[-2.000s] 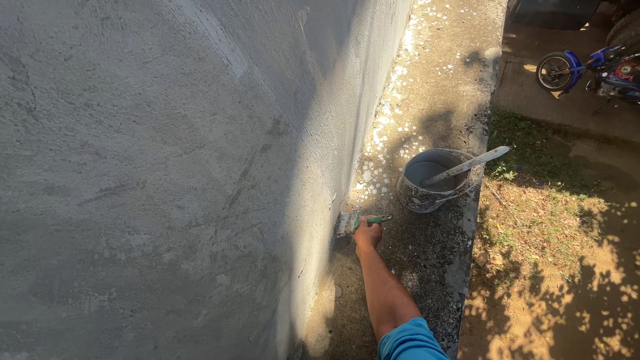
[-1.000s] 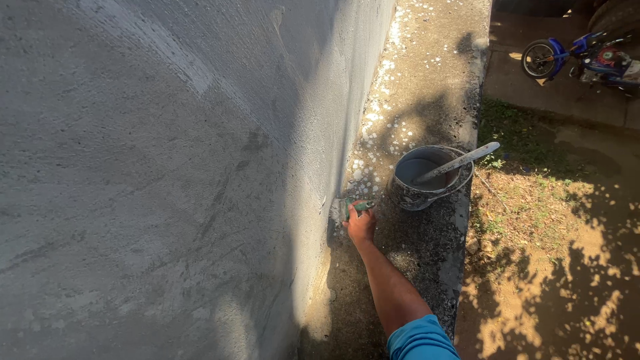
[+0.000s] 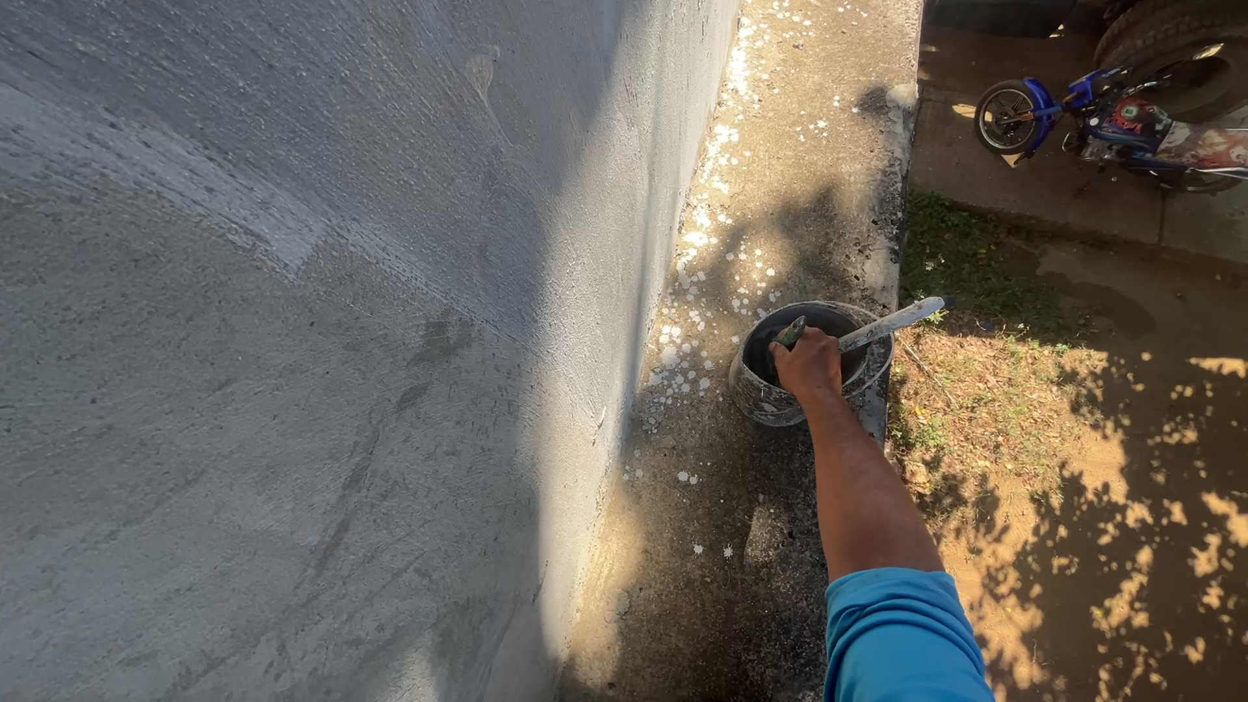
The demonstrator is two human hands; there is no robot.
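My right hand (image 3: pixel 809 363) is closed around the green handle of a paintbrush (image 3: pixel 792 332), over the mouth of a paint-spattered bucket (image 3: pixel 765 398). The brush's bristles are down inside the bucket and hidden. A pale, paint-smeared stick (image 3: pixel 892 324) leans in the same bucket, its upper end jutting past the right rim. The bucket stands on a concrete ledge (image 3: pixel 682 604) at the foot of a grey plastered wall (image 3: pixel 292 439). My left hand is out of view.
White paint drops dot the ledge beside the wall. Past the ledge's right edge (image 3: pixel 889 292), the ground (image 3: pixel 1024 390) lies lower, with grass and tree shadows. A blue motorbike (image 3: pixel 1102 127) and a large tyre (image 3: pixel 1185 68) are at the upper right.
My right hand has moved with the brush from the base of the wall, up and right to the bucket. The brush's bristles, earlier against the wall's foot, are now inside the bucket.
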